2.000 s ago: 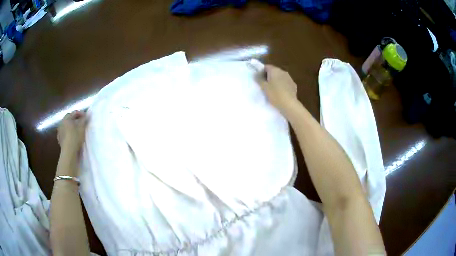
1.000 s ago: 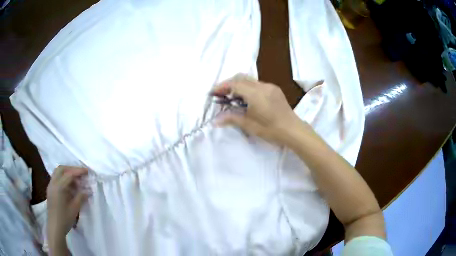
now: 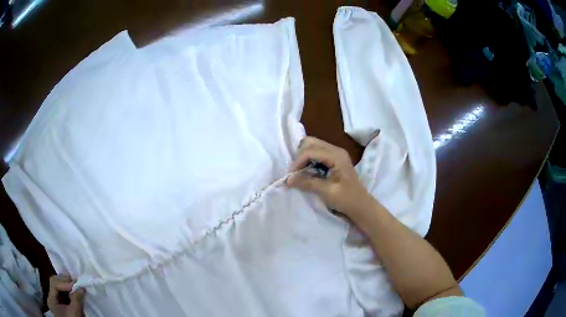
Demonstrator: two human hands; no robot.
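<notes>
An off-white blouse (image 3: 180,130) lies spread over the table, its gathered waist seam (image 3: 233,215) running diagonally from lower left to centre right. One long sleeve (image 3: 388,93) lies at the right, its gathered cuff (image 3: 349,11) at the top. My right hand (image 3: 329,176) pinches the seam's right end, with small dark thread snips (image 3: 319,168) held in the palm. My left hand (image 3: 64,296) pinches the seam's left end at the lower left edge and is partly cut off by the frame's bottom.
The glossy dark-brown table (image 3: 462,179) lies under the blouse. More off-white cloth (image 3: 17,275) is at the lower left. A bottle with a yellow-green lid (image 3: 442,6) and dark cloth (image 3: 490,52) are at the upper right. A white surface (image 3: 518,254) is at the lower right.
My left hand has moved down and left along with the seam's left end. My right hand has moved right and down to the seam's right end. The seam is now stretched straighter between them.
</notes>
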